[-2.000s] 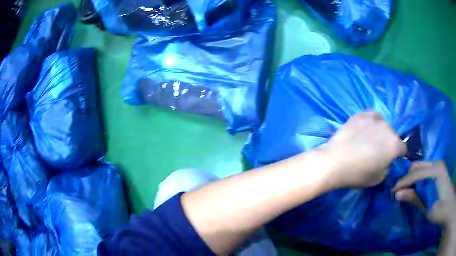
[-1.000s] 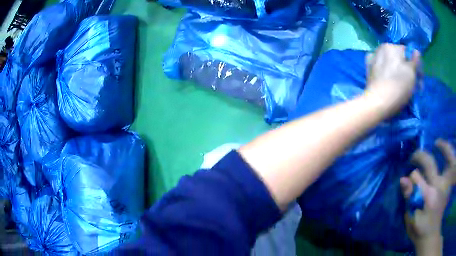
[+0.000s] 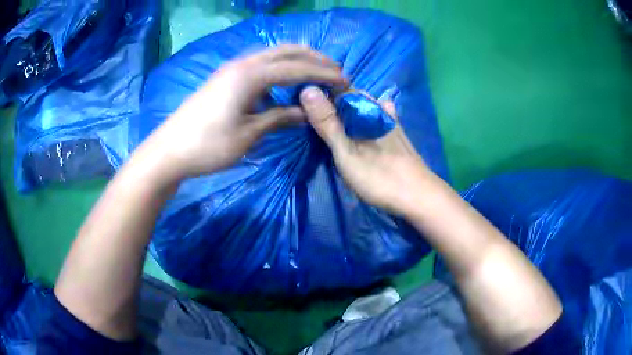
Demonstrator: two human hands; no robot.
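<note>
A large, full blue plastic bag (image 3: 298, 236) stands on the floor right in front of me, its film gathered in folds toward the top. My right hand (image 3: 367, 149) grips the bunched mouth of the bag, and a tuft of blue film sticks out past its thumb and fingers. My left hand (image 3: 242, 104) is at the same gathered film from the left, fingers curled around a piece of blue film beside my right thumb. Whether a knot is there is hidden by the fingers.
A blue bag with a dark pack in it (image 3: 76, 132) lies at the left on the green floor (image 3: 513, 90). Another full blue bag (image 3: 540, 222) is at the lower right. More blue film shows at the lower left. My grey-clad legs (image 3: 187, 319) are at the bottom.
My view has shifted right, so the large bag is now central. Both hands, apart on the film one second ago, have come together at its gathered top.
</note>
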